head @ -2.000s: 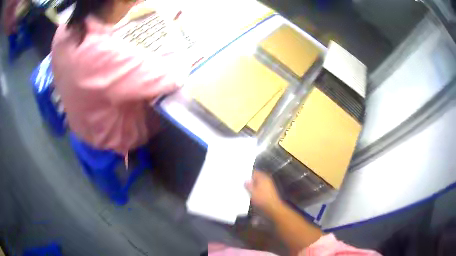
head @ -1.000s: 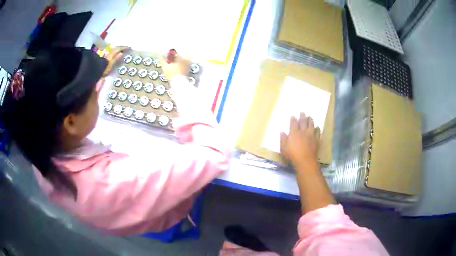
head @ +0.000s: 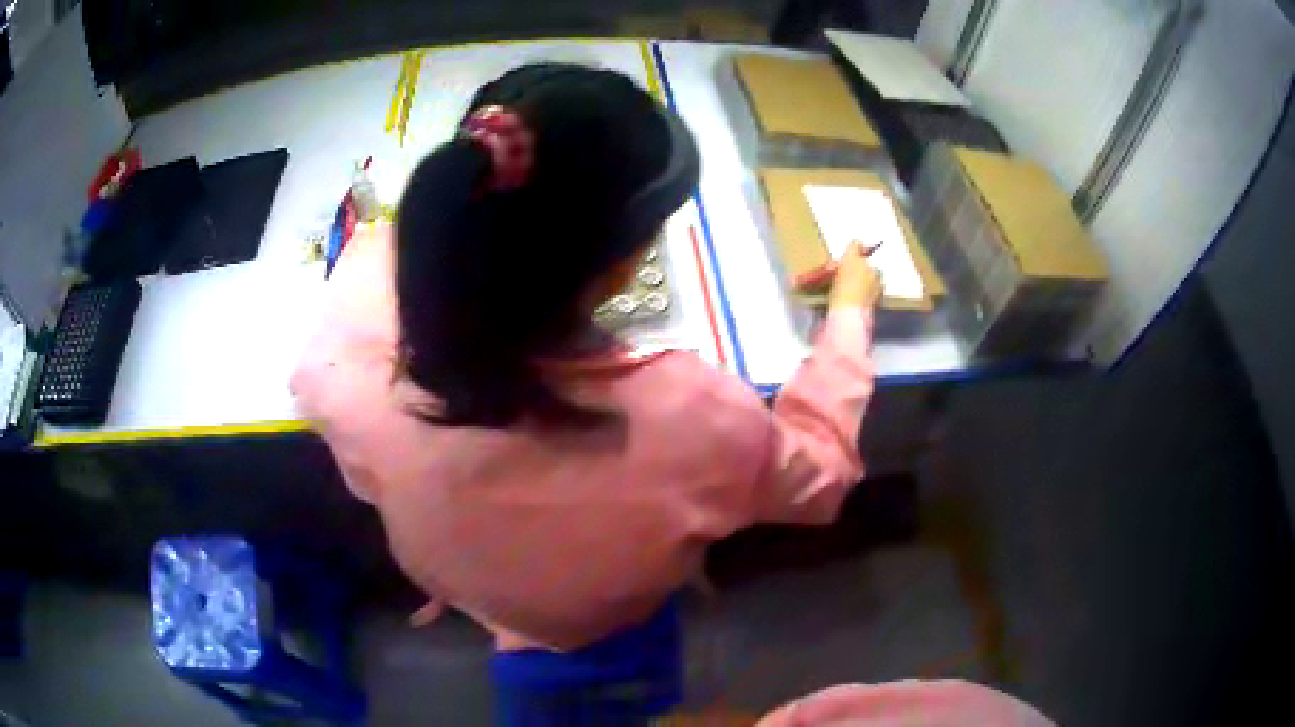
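A white paper sheet (head: 861, 225) lies on a brown cardboard sheet (head: 790, 199) on top of a stack at the right of the bench. Another person's hand rests on the paper and holds a pen-like red and dark item (head: 818, 274). Neither of my hands is in view. Only a piece of pink cloth (head: 909, 703), which looks like my own clothing, shows at the bottom edge.
A seated person in pink (head: 568, 469) fills the middle, over a tray of round silvery parts (head: 646, 296). More cardboard-topped stacks (head: 1030, 213) stand at right. A black tray (head: 93, 348) lies at left. A blue stool (head: 206, 604) stands lower left.
My hand has left the paper and gone out of view. The seated person's hand has moved from the parts tray onto the paper. My view has pulled back and shows more of the bench.
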